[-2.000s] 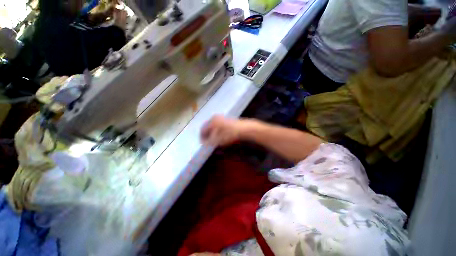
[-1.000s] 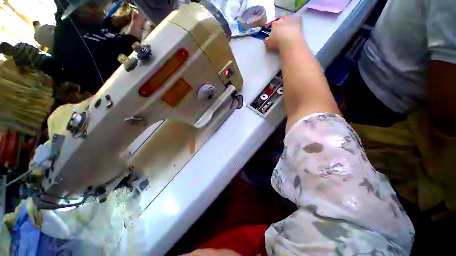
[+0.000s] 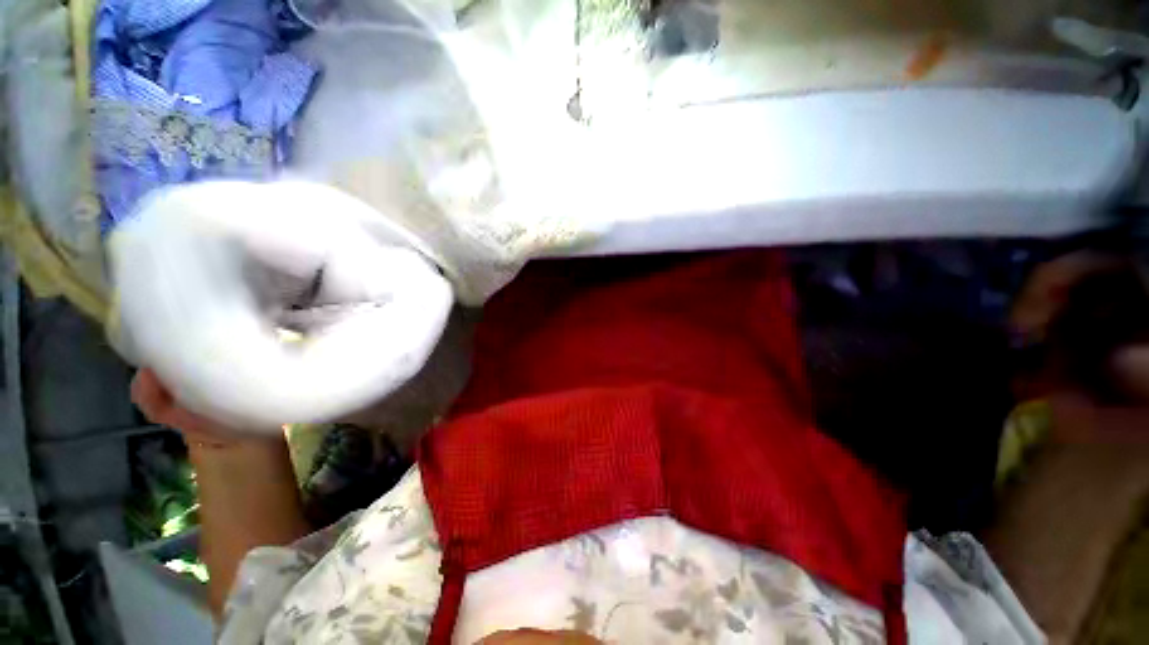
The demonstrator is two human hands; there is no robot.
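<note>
A thick white roll point(image 3: 284, 309) with a hollow centre is held up at the left, in front of the table. My left hand point(image 3: 189, 410) grips it from below; most of the fingers are hidden behind the roll. Sheer netting with a lace edge point(image 3: 485, 214) hangs over the table edge beside the roll. My right hand point(image 3: 1090, 315) is blurred and dark at the far right; whether it holds anything cannot be made out.
The white machine table point(image 3: 857, 164) runs across the top, with part of the sewing machine above it. Blue checked cloth with lace point(image 3: 214, 82) lies at the upper left. The red apron point(image 3: 630, 416) covers my lap.
The view has swung left and down. My right hand has left the far table end beside the scissors and is now low at the right. My left hand and the white roll have come into view.
</note>
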